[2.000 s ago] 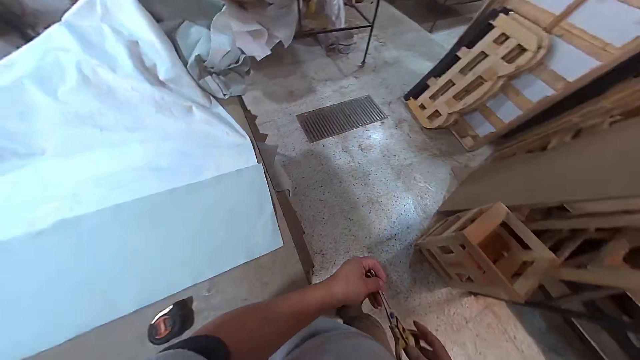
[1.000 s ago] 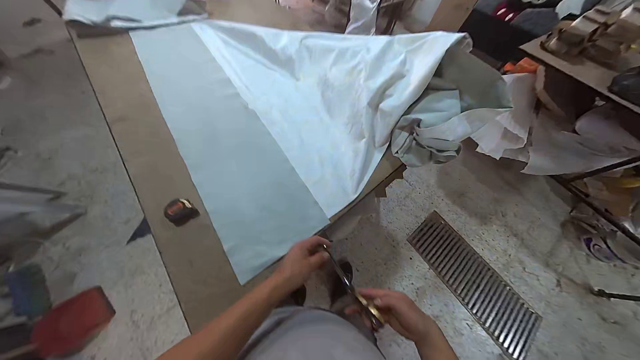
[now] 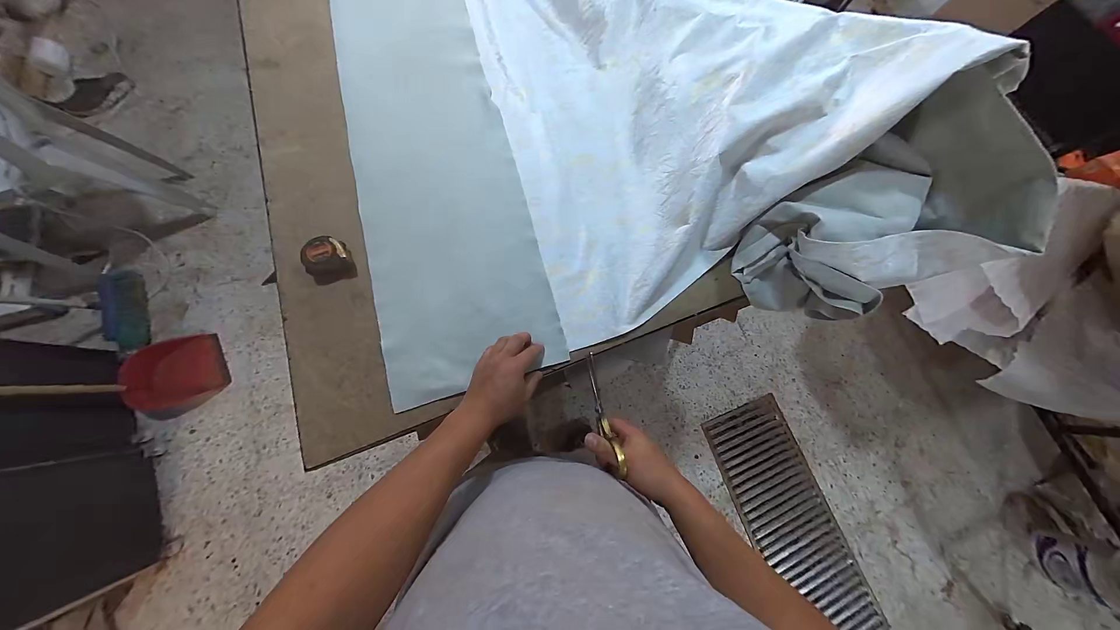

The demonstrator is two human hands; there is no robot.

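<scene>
A long pale grey-green fabric strip [image 3: 437, 210] lies flat on a brown board table top [image 3: 332, 420]. White fabric [image 3: 604, 175] borders its right side, bunching up toward the right. My left hand [image 3: 503, 376] rests on the strip's near edge by its right corner; whether the fingers pinch it is hard to tell. My right hand [image 3: 634, 459] grips scissors with yellow handles [image 3: 602, 402], blades pointing away from me, their tips close to the table edge where strip and white fabric meet. A dark tape measure [image 3: 326, 259] sits on the board left of the strip.
At the left on the floor are a red dustpan [image 3: 179, 374], a teal brush [image 3: 124, 308] and a black panel [image 3: 70, 507]. A metal floor grate [image 3: 787, 507] lies right of me. Fabric scraps [image 3: 1050, 315] hang over a rack at the far right.
The view has swung far round since the oldest frame. My left hand has gone from the scissors' blades to the fabric's near edge. The scissors remain in my right hand, now pointing at the table edge.
</scene>
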